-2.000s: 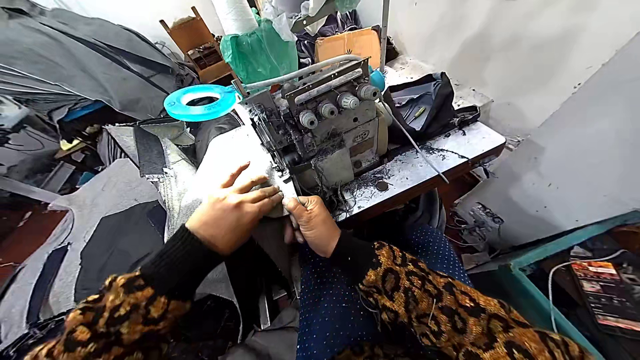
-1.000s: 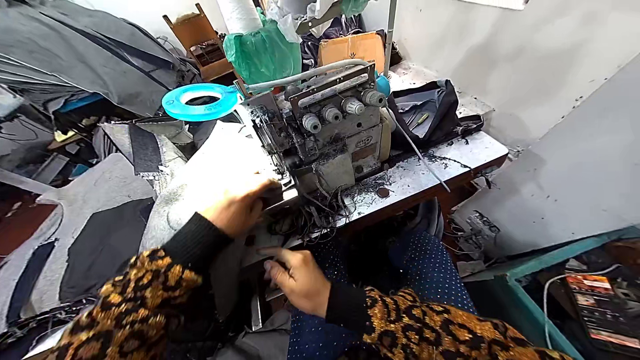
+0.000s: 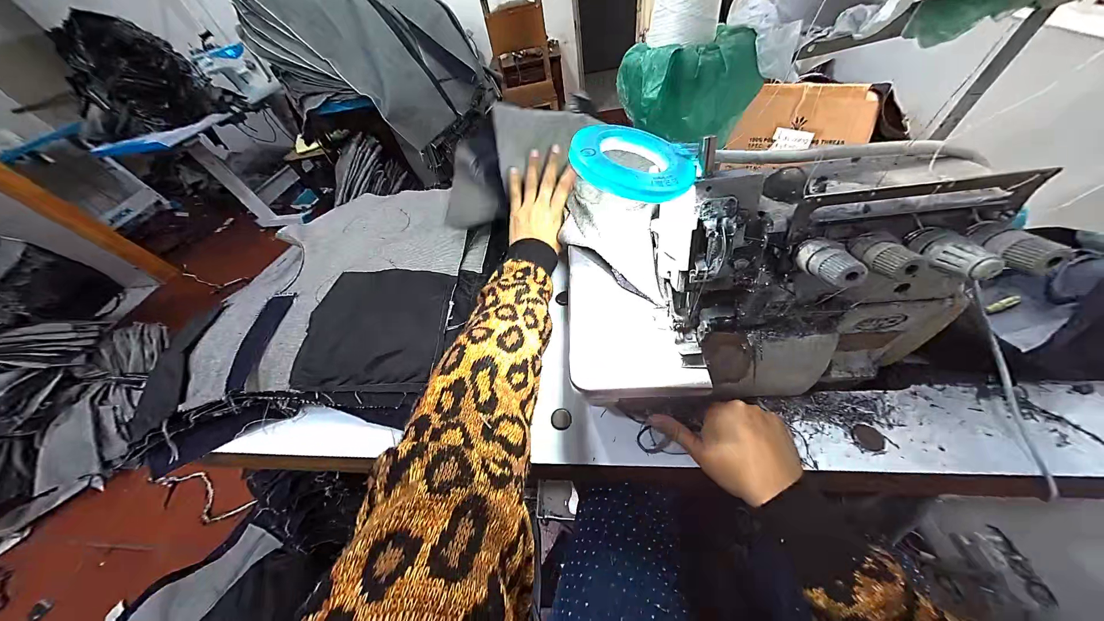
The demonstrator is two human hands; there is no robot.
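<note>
An overlock sewing machine [image 3: 862, 285], dusty with dark lint, stands on the white table. My left hand [image 3: 539, 197] reaches past the machine's left side, fingers spread over a grey cloth piece [image 3: 535, 138]; whether it grips the cloth I cannot tell. A light grey fabric piece [image 3: 612, 228] hangs behind the needle area, beneath a blue plastic ring [image 3: 632, 164]. At the front edge of the machine bed [image 3: 621, 345], my right hand [image 3: 743, 450] rests on the table with its thumb out, beside some loose thread; its fingertips are partly hidden.
Grey garment panels with a dark patch [image 3: 375, 328] lie on the table's left. Dark lint [image 3: 837, 423] covers the table right of my right hand. A cardboard box [image 3: 802, 112] and a green bag around a thread cone [image 3: 690, 82] are behind the machine. Cloth piles stand at far left.
My left hand has moved from the front of the machine to behind its left side. My right hand now rests by the bed's front edge. The view has swung left.
</note>
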